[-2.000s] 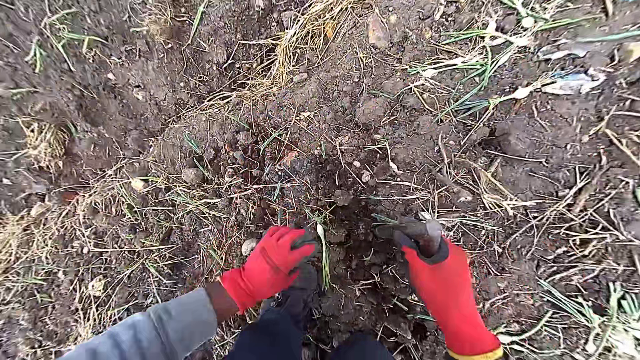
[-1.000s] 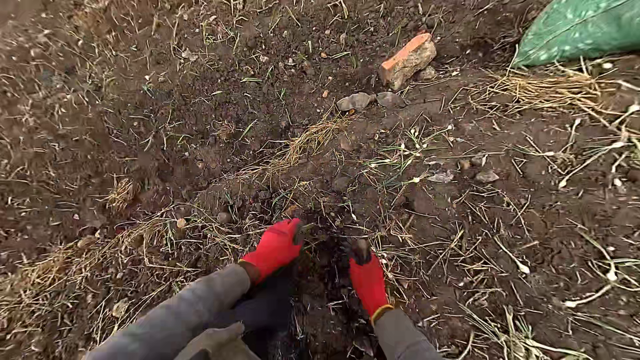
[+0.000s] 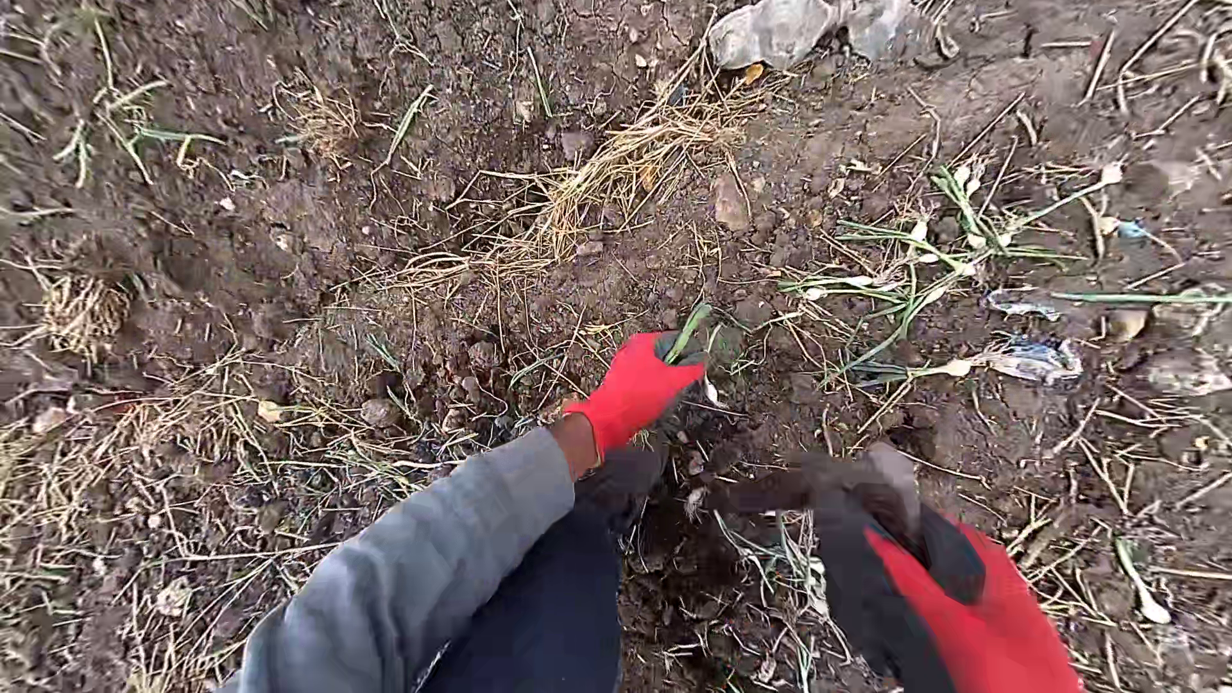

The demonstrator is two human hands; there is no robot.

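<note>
My left hand (image 3: pixel 640 390), in a red glove with dark fingertips, is closed around a green-leaved seedling (image 3: pixel 687 332) above the soil near the middle of the view. A small white bulb (image 3: pixel 711 392) shows just beside its fingers. My right hand (image 3: pixel 948 597), in a matching glove, grips a soil-covered hand tool (image 3: pixel 770 489) at the lower right. The tool is blurred, and its end points left toward the dug soil between my hands. Below it, several green and white plants (image 3: pixel 789 563) lie on the ground.
Loose plants with white bulbs (image 3: pixel 924 279) lie scattered at the right, near clear plastic scraps (image 3: pixel 1035 360). Another bulb plant (image 3: pixel 1143 582) lies lower right. Dry straw (image 3: pixel 616 183) covers soil ahead, below a pale crumpled piece (image 3: pixel 775 31) at the top edge.
The view has shifted a lot; the brick and green sack seen one second ago are out of frame. Green leaves now show plainly in my left hand.
</note>
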